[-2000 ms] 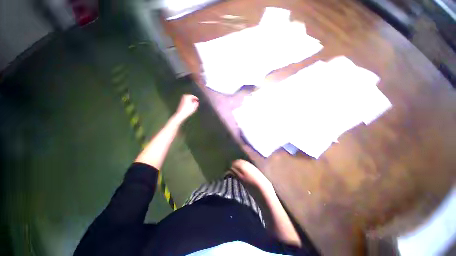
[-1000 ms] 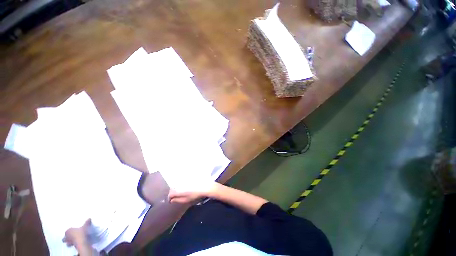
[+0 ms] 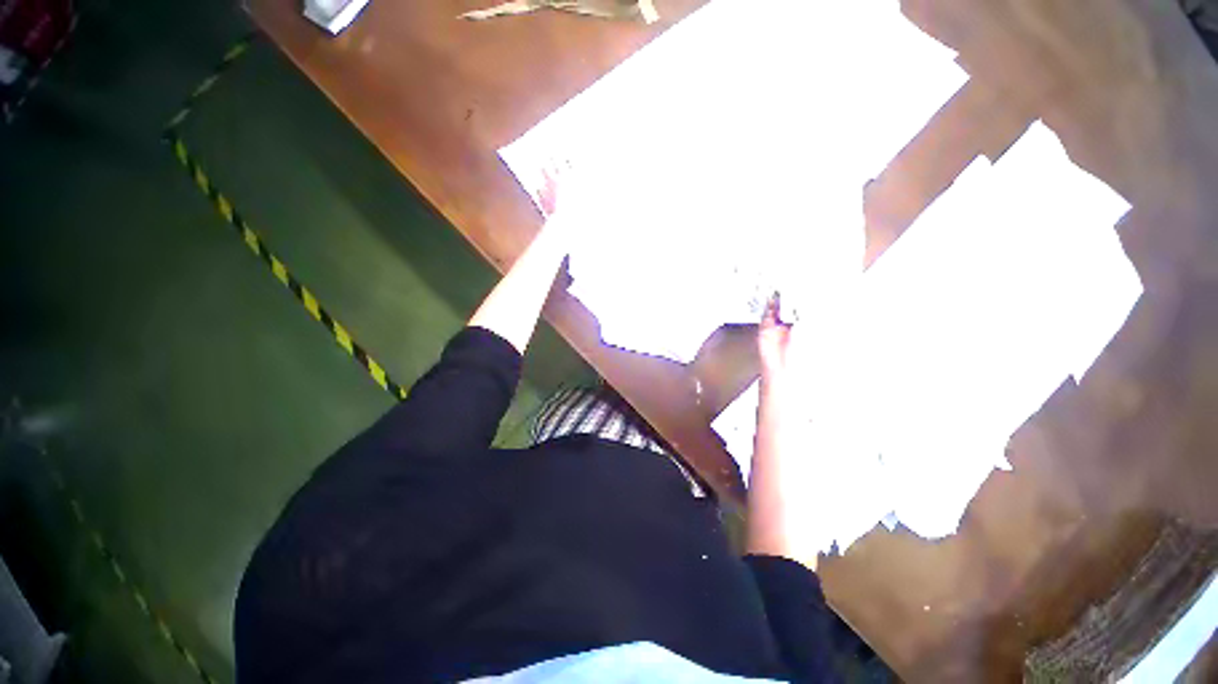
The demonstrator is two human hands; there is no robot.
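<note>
A spread pile of overlapping white pattern sheets (image 3: pixel 748 147) lies on the brown table. My left hand (image 3: pixel 552 194) is at the pile's near left edge; its fingers are washed out by glare, so its grip cannot be told. My right hand (image 3: pixel 775 321) is at the pile's lower edge, with its fingertips at the paper; its grip is unclear too. A second pile of white sheets (image 3: pixel 988 321) lies to the right, partly beside my right forearm.
Tan strips (image 3: pixel 561 10) lie at the table's far side, near a small white object (image 3: pixel 334 11). A brown shaggy bundle (image 3: pixel 1135 601) with white on top is at the lower right. Yellow-black tape (image 3: pixel 274 261) crosses the green floor at left.
The view has swung back left, so the brown bundle now shows at the lower right. Both hands are now at the left pile; a second ago my right hand was at the other pile.
</note>
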